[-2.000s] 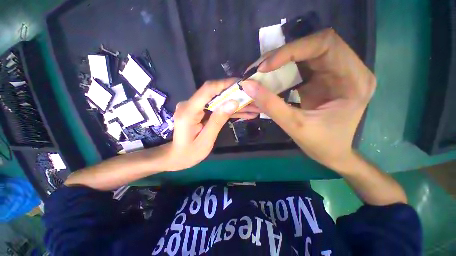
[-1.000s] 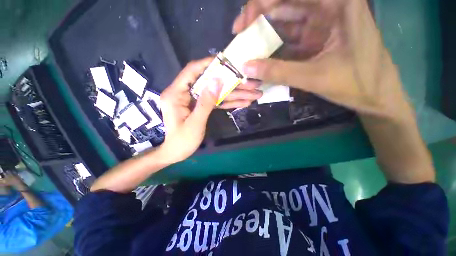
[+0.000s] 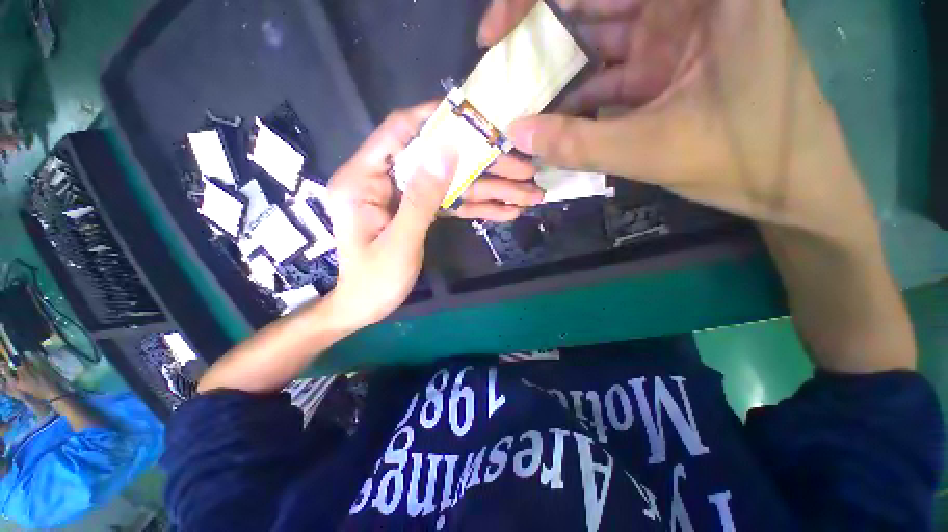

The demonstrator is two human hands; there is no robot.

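A joined two-part unit (image 3: 520,68) is held above the divided parts tray (image 3: 379,57). Its two pale flat pieces are linked by a narrow dark and amber strip, and the nearer piece has a yellow edge. My left hand (image 3: 390,197) grips the nearer piece, thumb on top and fingers underneath. My right hand (image 3: 665,114) is at the unit's right side, its thumb tip near the strip and its fingers behind the far piece. It is blurred, so its hold is unclear. White LCD modules (image 3: 272,231) lie piled in the left compartment.
A white module (image 3: 570,185) and dark plastic frames (image 3: 509,241) lie in the near right compartment. At left is a side tray (image 3: 104,260) with rows of slim dark parts. A person's blue sleeve (image 3: 88,457) shows at lower left. The green bench edge (image 3: 582,312) runs before me.
Since two seconds ago, the unit has tilted up and its far piece opened out from the strip. My right hand has moved up and right. The other person's sleeve has come into view.
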